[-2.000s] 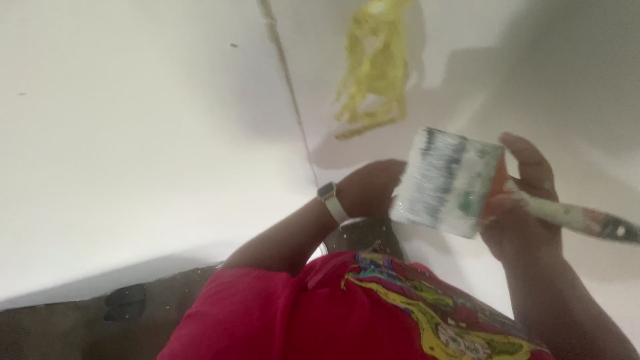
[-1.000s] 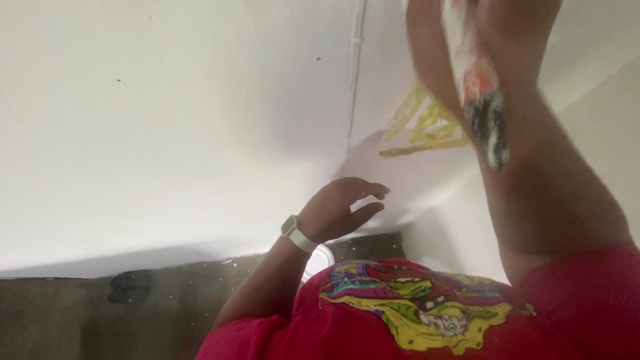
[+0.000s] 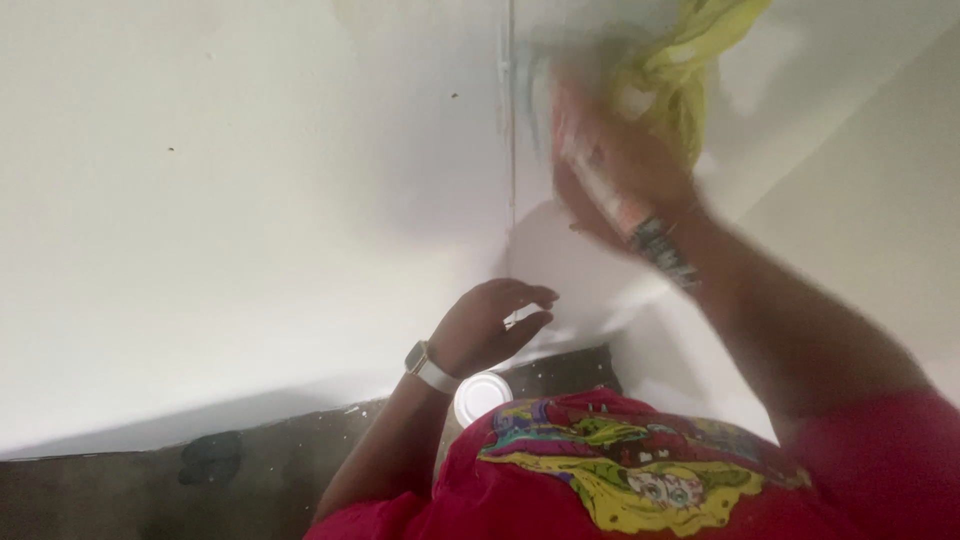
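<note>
My right hand [image 3: 637, 165] is raised at the upper right, blurred, its fingers closed around the handle of a wide paintbrush [image 3: 600, 180]. The dark, paint-smeared handle end points down toward my forearm; the bristles are blurred near the wall. A yellow plastic bag [image 3: 686, 90] hangs beside and behind that hand. My left hand [image 3: 495, 322], with a watch [image 3: 431, 367] on its wrist, hovers lower at the centre, its fingers apart and slightly curled, holding nothing. A thin vertical conduit or cable [image 3: 511, 135] runs down the white wall [image 3: 262, 187] between the hands.
A round white lid or container top [image 3: 484, 399] shows low down by my left wrist. The dark, paint-speckled floor [image 3: 300, 457] borders the wall's foot and bears a darker patch [image 3: 210, 457]. At the right the wall meets another pale wall [image 3: 885, 210] in a corner.
Two seconds ago the brush was low, its bristles toward my left hand; my right hand has since carried it up to the wall. My left hand has come away from the brush. The view has shifted.
</note>
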